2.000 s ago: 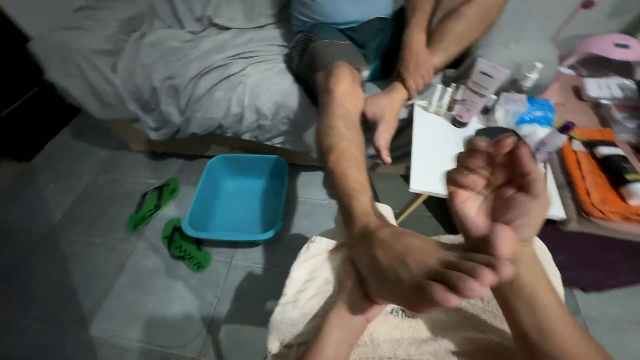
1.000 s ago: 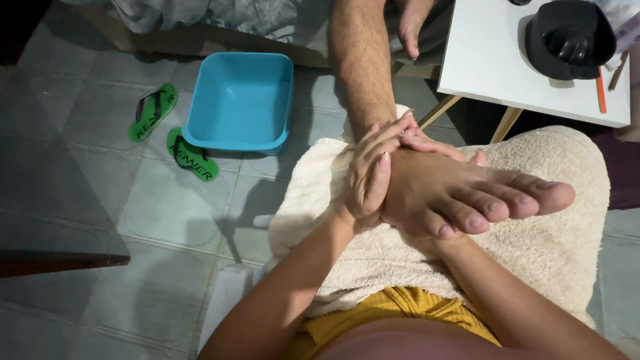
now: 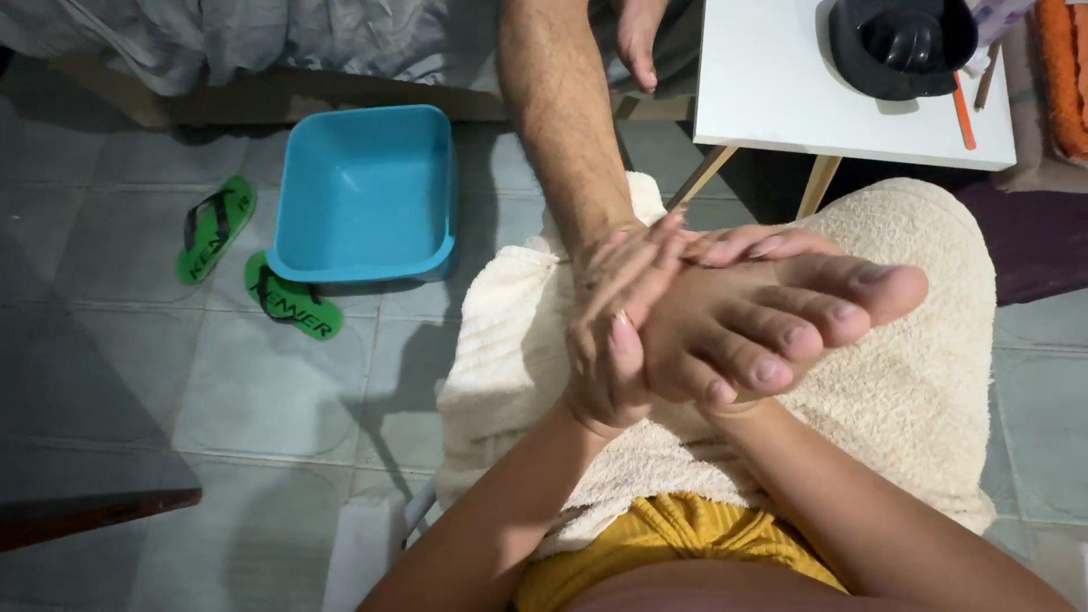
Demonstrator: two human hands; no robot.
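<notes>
Another person's bare foot is raised above a cream towel spread over my lap, its toes pointing right. My left hand lies across the ankle and the near side of the foot, fingers wrapped over the top. From beneath, my right hand holds the foot; its palm is hidden by the sole and its fingers show along the far edge. The person's lower leg reaches down from the bed, and part of that person's hand shows beside it.
A blue plastic basin stands on the tiled floor, with green flip-flops to its left. At the upper right, a white table bears a black bowl and an orange stick. A grey-covered bed runs along the back.
My right hand, raised with curled fingers above the foot two seconds ago, is now under it. My left hand has come up over the ankle. The view has tilted down.
</notes>
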